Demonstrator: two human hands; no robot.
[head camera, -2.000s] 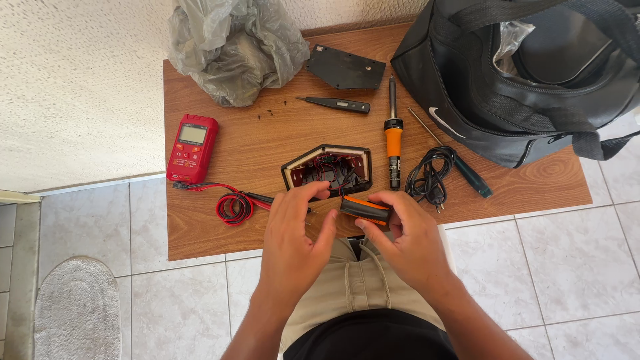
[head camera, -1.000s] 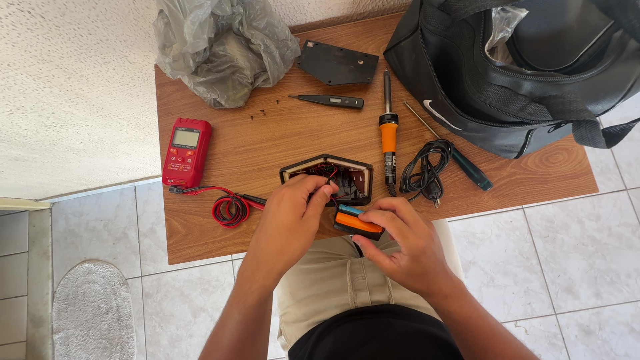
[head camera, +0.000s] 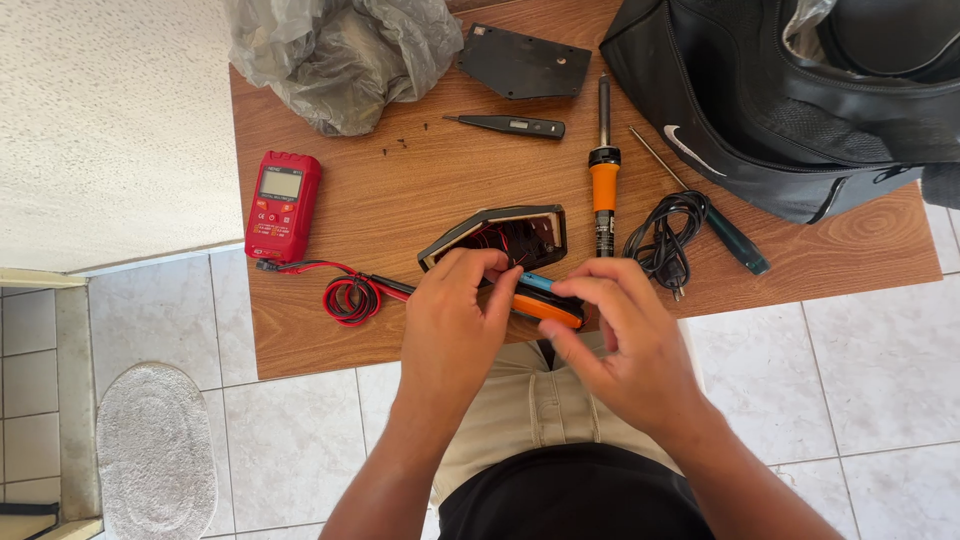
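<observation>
Between my hands is an orange and black plastic case (head camera: 551, 308), with a blue cylindrical battery cell (head camera: 537, 281) along its upper side. The fingertips of my left hand (head camera: 459, 322) pinch at the cell's left end, near thin wires. My right hand (head camera: 626, 334) has its fingers at the cell's right end and its thumb by the case's orange face. Just beyond them, an open black housing (head camera: 491, 217) with red and dark wires inside rests on the wooden table, tilted, its lower edge partly hidden by my left hand.
On the wooden table (head camera: 360, 187) lie a red digital multimeter (head camera: 283, 206) with coiled leads (head camera: 351, 300), a black pen-type tester (head camera: 510, 125), a black cover plate (head camera: 525, 61), small screws (head camera: 401, 142), a soldering iron (head camera: 604, 180), its cord (head camera: 667, 240), a screwdriver (head camera: 727, 232), a plastic bag (head camera: 352, 60) and a black bag (head camera: 720, 112).
The orange and black case has turned, so its blue cell faces up beside the housing. The housing now sits more tilted. My left fingers have moved from the housing's wires to the cell's end.
</observation>
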